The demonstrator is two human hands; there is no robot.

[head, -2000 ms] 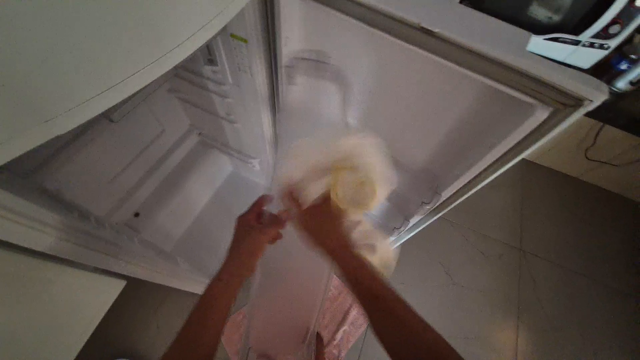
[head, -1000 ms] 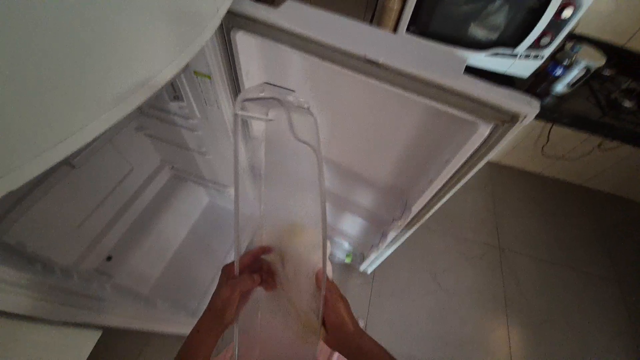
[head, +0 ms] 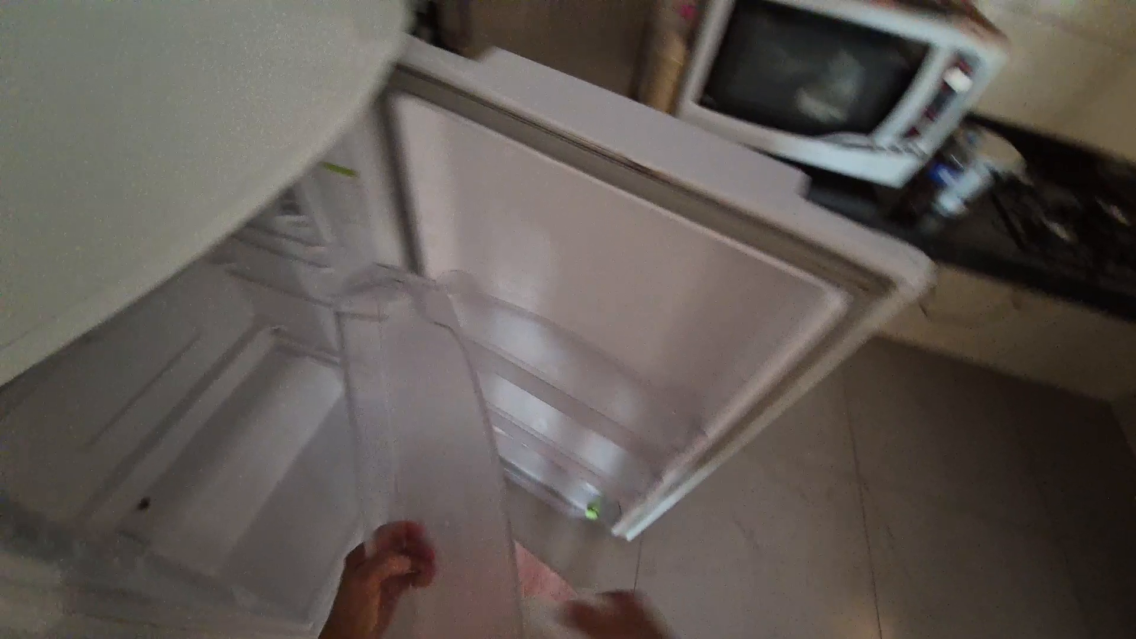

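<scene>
A long clear plastic refrigerator bin (head: 435, 444) stands up in front of me, its far end near the hinge side of the open refrigerator door (head: 612, 257). My left hand (head: 386, 568) grips the bin's left side near the bottom of the view, fingers curled over its edge. To the right of the bin, my right hand (head: 617, 614) is blurred and cut off by the lower edge, apart from the bin's visible side; its fingers are too blurred to read. Something pink (head: 541, 572) shows between the bin and my right hand.
The open refrigerator interior (head: 266, 444) lies at left, below a pale rounded panel (head: 160, 133). Clear shelves (head: 568, 417) line the door's lower part. Behind the door are a white microwave (head: 825, 80), bottles (head: 963, 177) and a stove (head: 1074, 204) on a dark counter. Tiled floor (head: 763, 497) spreads at right.
The blurred pale cloth-like thing and yellow round thing by my right hand two seconds ago are out of sight. My right hand has come off the bin's right side, where it was one second ago.
</scene>
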